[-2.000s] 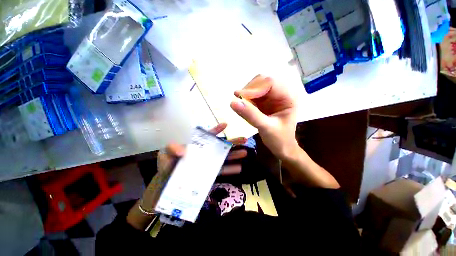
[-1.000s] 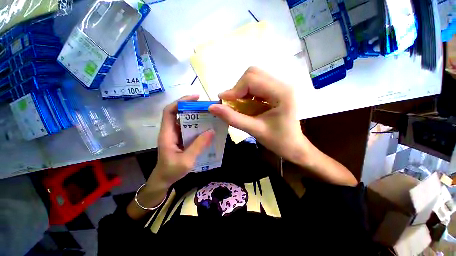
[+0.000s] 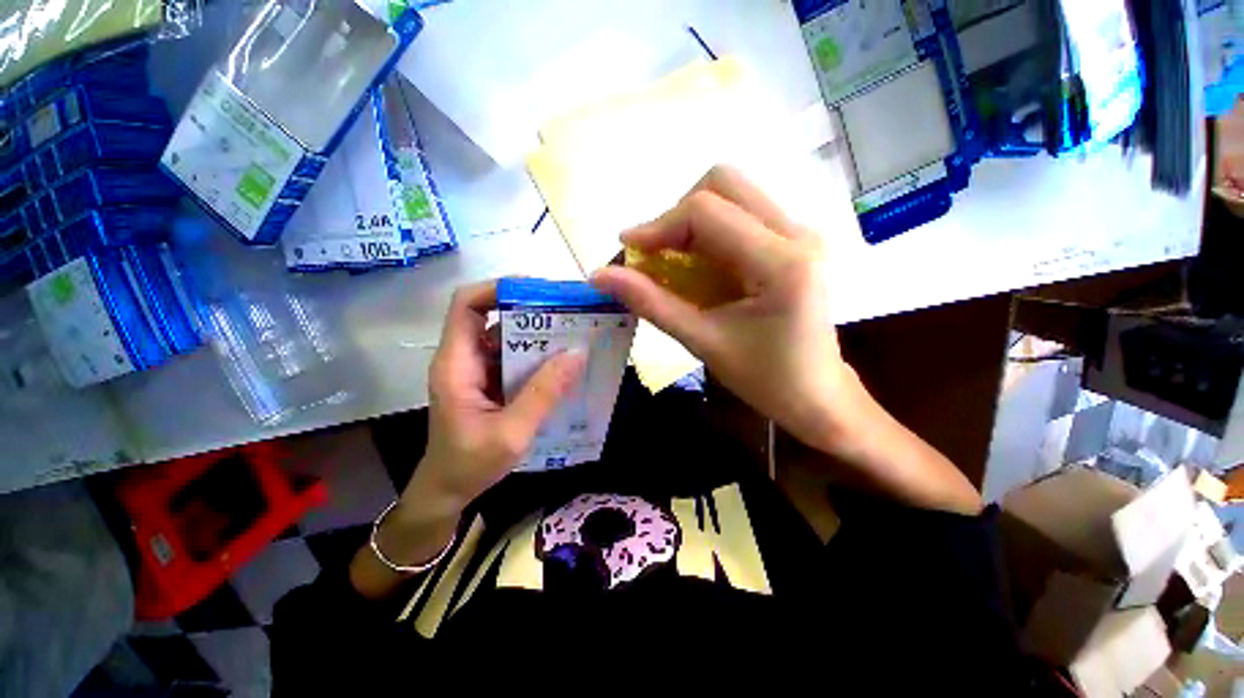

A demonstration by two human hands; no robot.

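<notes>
My left hand (image 3: 489,396) is closed around a white cable box (image 3: 562,389) with a blue end facing up and "2.4A" and "100" printed upside down. My right hand (image 3: 744,293) is closed around a small yellow pick or blade (image 3: 682,273), its body in the palm and a dark point at the fingertips. The fingertips are at the right corner of the box's blue end. Whether a seal sticker is there I cannot tell. A pale yellow sticker sheet (image 3: 641,120) lies on the white tabletop behind my hands, partly hidden by my right hand.
A windowed box (image 3: 235,171) rests on other boxes at left, beside blue-edged piles (image 3: 85,307) and a clear plastic tray (image 3: 266,357). Unfolded box blanks (image 3: 894,130) are at right. Below are a red stool (image 3: 205,525) and open cartons (image 3: 1091,532).
The box was first tilted low in my left hand; it now stands with its blue end up, held near my right fingertips. The yellow pick now shows in my right palm.
</notes>
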